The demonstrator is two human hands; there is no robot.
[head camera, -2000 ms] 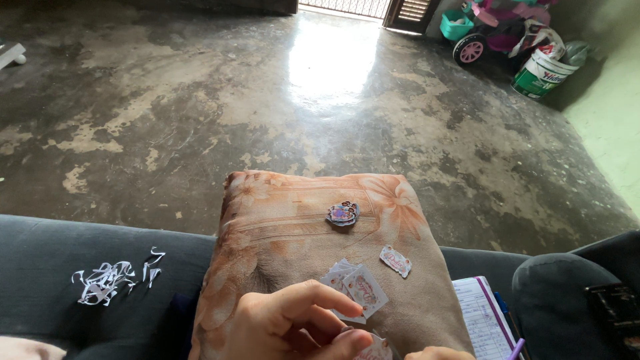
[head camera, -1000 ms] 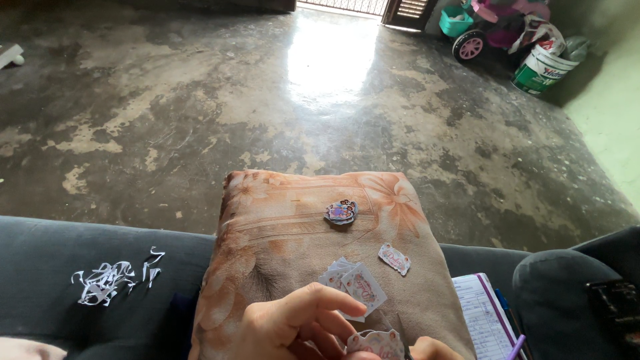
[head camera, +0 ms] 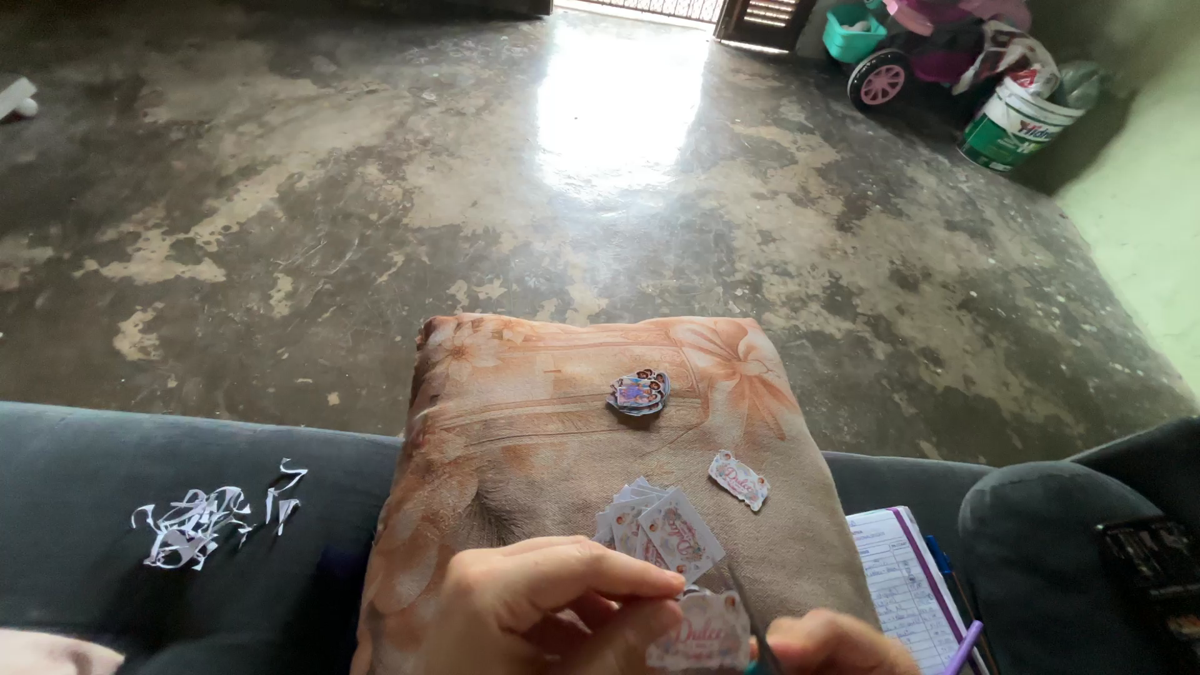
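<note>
My left hand point(head camera: 562, 609) pinches a printed paper label point(head camera: 701, 633) between thumb and fingers at the bottom of the head view. Close on its right, my right hand point(head camera: 830, 642) grips scissors point(head camera: 761, 647), whose blades stand at the label's right edge; their handles are mostly hidden. Just beyond my left hand, several square printed papers point(head camera: 680, 534) lie fanned on a floral cushion point(head camera: 562, 459). One trimmed label point(head camera: 739, 480) lies apart to their right. Farther up the cushion sits a small pile of colourful cutouts point(head camera: 638, 392).
Curled white paper offcuts point(head camera: 202, 525) lie on the dark sofa point(head camera: 309, 459) at left. At right are a notebook point(head camera: 905, 581) with writing and a purple pen point(head camera: 966, 647). A bucket point(head camera: 1022, 127) and a pink toy vehicle point(head camera: 881, 84) stand on the floor at the upper right.
The label in my left hand has come further into view, and the scissors now show beside it. The fanned papers and the lone trimmed label have not moved.
</note>
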